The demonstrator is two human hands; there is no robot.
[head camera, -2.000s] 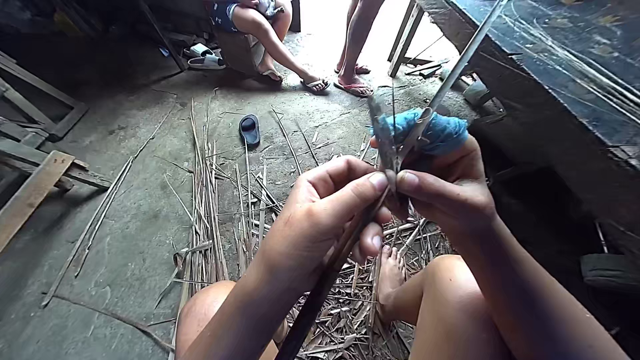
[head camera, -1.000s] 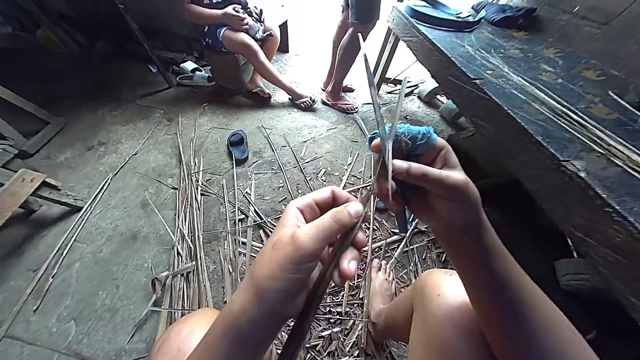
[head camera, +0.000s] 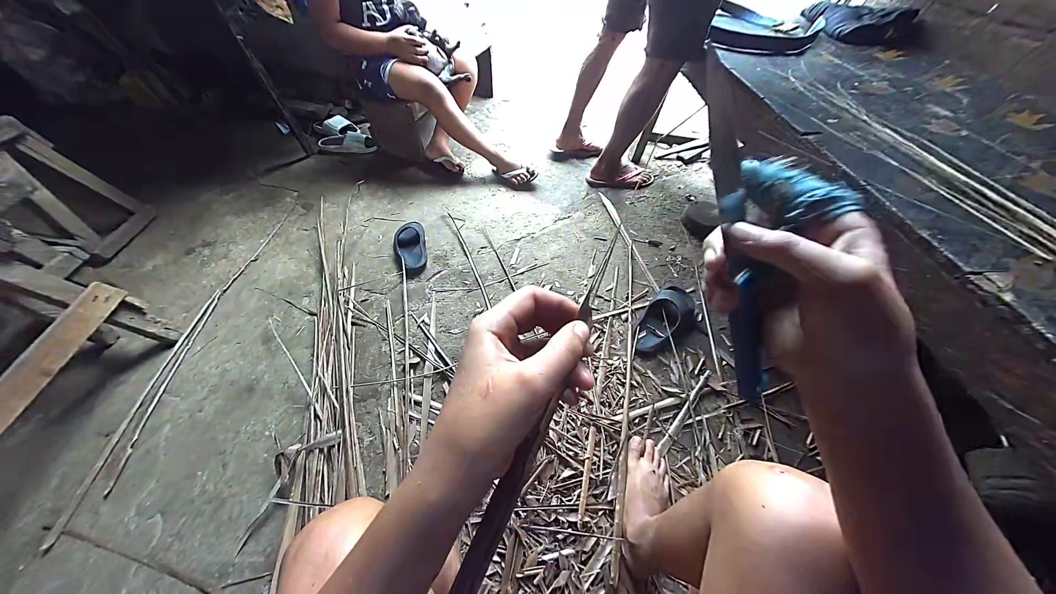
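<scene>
My left hand [head camera: 520, 371] pinches a dark, long plant strip or stalk [head camera: 503, 503] between thumb and fingers. Its lower part runs down past my wrist, and its thin split tip rises above my fingertips. My right hand [head camera: 825, 272] is raised at the right, closed around the blue handle of a knife [head camera: 724, 140] whose blade points up and looks blurred. Teal wrapping [head camera: 800, 194] covers my right index finger. The knife and the strip are apart. Under my hands, plant shavings [head camera: 569, 495] lie around my bare foot.
Long dry stalks [head camera: 330, 346] lie on the concrete floor at left, beside a wooden frame [head camera: 58, 289]. Two dark slippers lie ahead, one near the centre [head camera: 410, 247]. At right stands a table [head camera: 949, 206] with thin strips. One person sits and another stands ahead.
The knife in my right hand has moved away from the strip, to the right. Two seconds ago both hands were together at the strip. The standing person's legs have shifted.
</scene>
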